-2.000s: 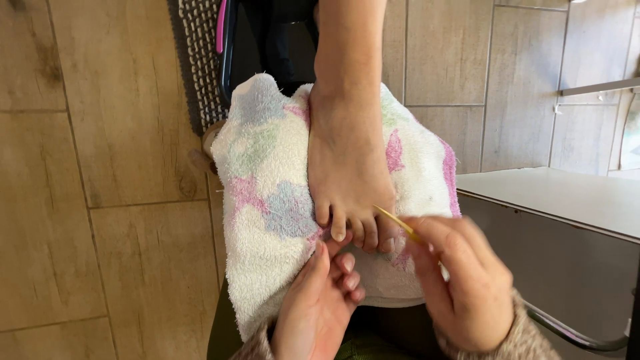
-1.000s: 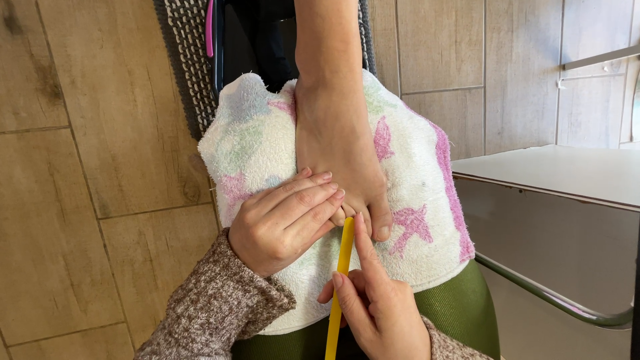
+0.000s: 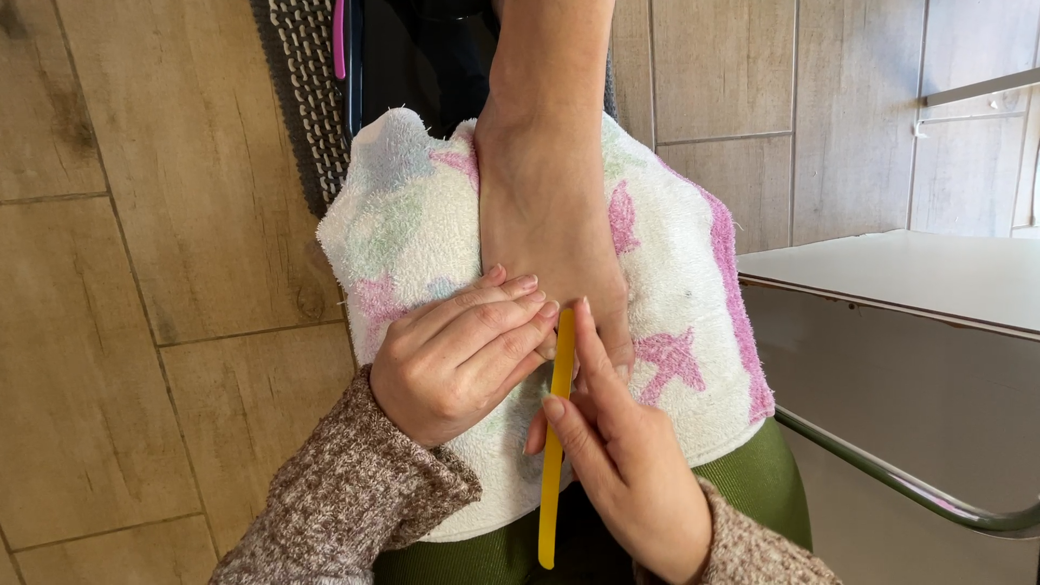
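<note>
Another person's bare foot (image 3: 544, 211) rests on a white terry towel (image 3: 674, 309) with pink, blue and green patterns, laid over my lap. My left hand (image 3: 463, 357) lies over the smaller toes with its fingers close together, covering most of them. In my right hand (image 3: 621, 439) a flat yellow nail file (image 3: 554, 471) is held between thumb and fingers. The file's upper end lies at the toes, beside my left fingertips. My right index finger points along the foot near the big toe (image 3: 619, 349).
A white panel (image 3: 902, 272) with a chipped edge stands at the right, above a curved metal tube (image 3: 902, 483). Beyond the towel are a black item with a pink edge (image 3: 339, 41) and a woven rug (image 3: 305, 89) on the wood-look tiled floor (image 3: 195, 244).
Two seconds ago my right hand held a thin pointed stick; from one second ago it holds the yellow file. My left hand has moved from below the toes to on top of them.
</note>
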